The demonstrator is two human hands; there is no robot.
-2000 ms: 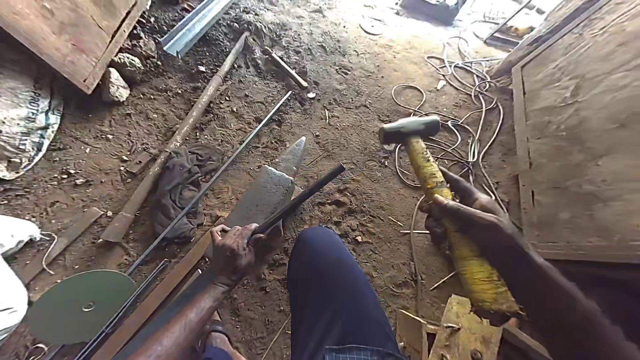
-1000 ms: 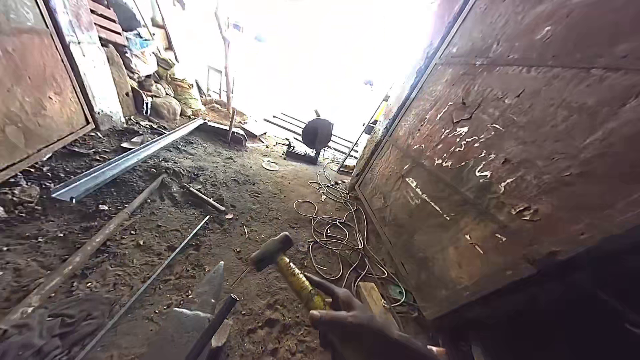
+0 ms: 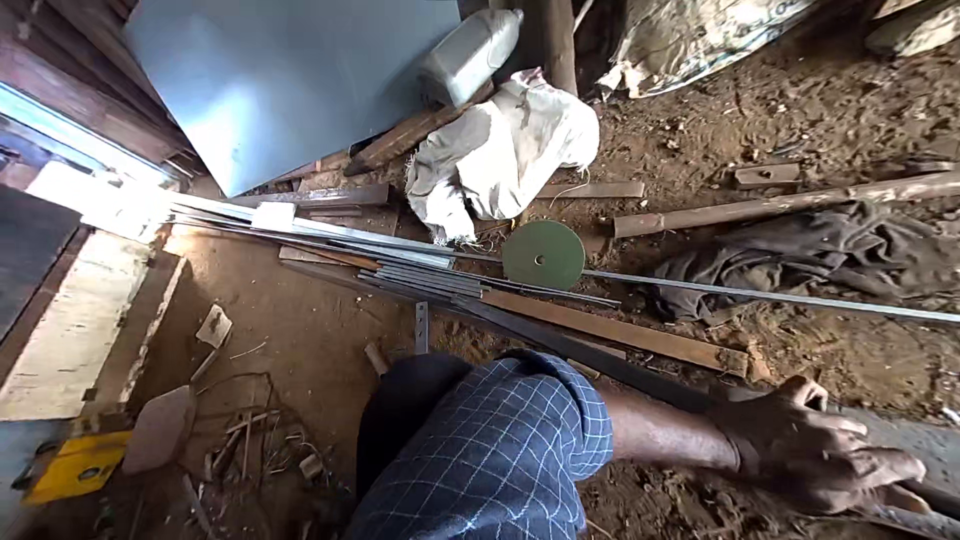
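Note:
My left hand (image 3: 817, 450) is at the lower right of the head view, at the end of a bare forearm and a dark blue checked sleeve. Its fingers are closed around a long dark metal bar (image 3: 615, 365), which runs in from the left and shows again beyond the fingertips. Under and beside the hand lies a grey metal block (image 3: 900, 442), partly hidden. My right hand and the hammer are outside the view. A brown flat bar (image 3: 615, 330) lies beside the dark bar, with a green abrasive disc (image 3: 541, 256) above it.
Thin metal rods (image 3: 431, 280) lie bundled on the soil near a white sack (image 3: 517, 146). A long pole (image 3: 750, 208) and a dark cloth (image 3: 817, 251) are at the right. A blue-grey sheet (image 3: 292, 75) stands upper left; a yellow object (image 3: 79, 469) is lower left.
The view has swung far to the left. The hammer and my right hand, seen earlier, are out of view; the sack, rods and sheet show more fully.

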